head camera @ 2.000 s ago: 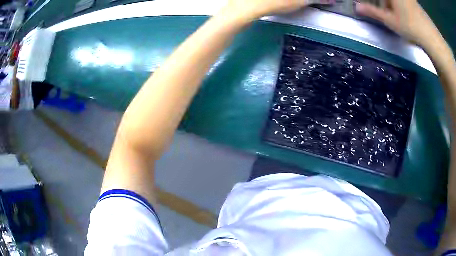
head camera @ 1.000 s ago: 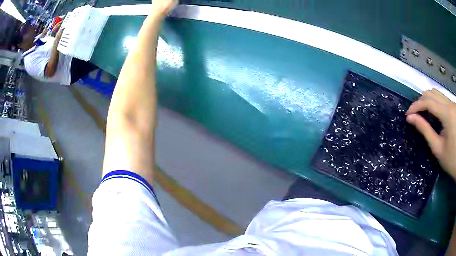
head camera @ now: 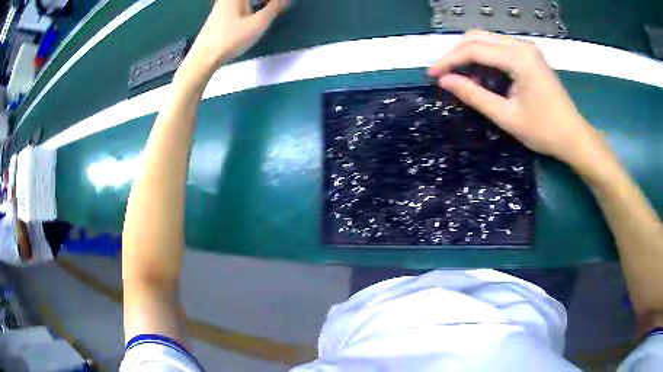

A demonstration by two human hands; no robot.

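A black parts tray point(head camera: 326, 171) full of small glinting rings lies on the near green ledge. My right hand point(head camera: 512, 91) is over its far right part, thumb and index fingertips close together; any ring between them is too small to tell. My left hand point(head camera: 236, 29) is beyond the white strip, partly cut off by the top edge; a small dark thing shows by its fingers, and its hold is unclear. A grey fixture plate point(head camera: 500, 17) with four round seated parts lies on the belt beyond the tray. Another plate point(head camera: 156, 67) lies left of my left wrist.
A white edge strip point(head camera: 320, 64) runs between the ledge and the green belt point(head camera: 349, 22). A white stacked item point(head camera: 36, 182) stands at the ledge's left end, with part of a person point(head camera: 22, 240) beside it. A dark corner of something shows at the far right edge.
The view has turned, so the tray appears further left. My right hand has moved from the tray's right side to its far edge. My left hand now reaches beyond the white strip.
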